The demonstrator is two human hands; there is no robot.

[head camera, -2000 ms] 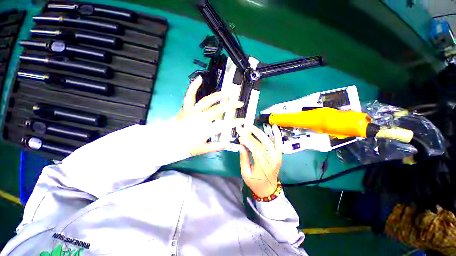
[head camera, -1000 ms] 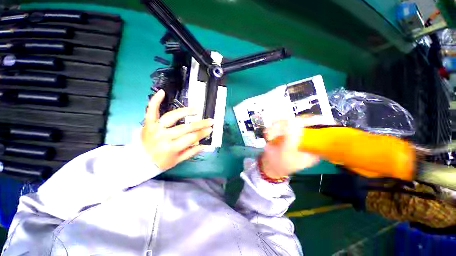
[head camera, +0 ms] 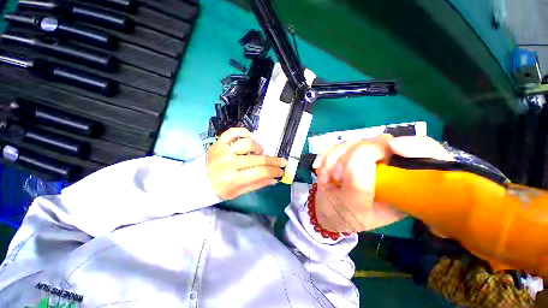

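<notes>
A black tripod assembly (head camera: 307, 95) lies spread over the white fixture (head camera: 274, 114), one leg along the block. My left hand (head camera: 246, 167) rests on the near end of that leg, its fingertips pressing there beside the yellowish end piece (head camera: 290, 171). My right hand (head camera: 354, 180) is closed around the front of the orange electric screwdriver (head camera: 462, 207), which points left toward the fixture. Its tip is close to the leg's near end; whether it touches a screw cannot be told. Loose small black parts (head camera: 237, 96) lie in a heap left of the fixture.
A black slotted tray (head camera: 141, 78) with folded tripods (head camera: 81, 81) is at the left. A white screw feeder (head camera: 348, 135) is partly hidden behind my right hand. A clear plastic bag (head camera: 474, 161) shows beyond it. A dark green channel (head camera: 396, 48) runs along the far side.
My right hand has left the fixture, taken hold of the orange screwdriver and brought it over the feeder toward the fixture. My left hand stays at the leg. The view has shifted.
</notes>
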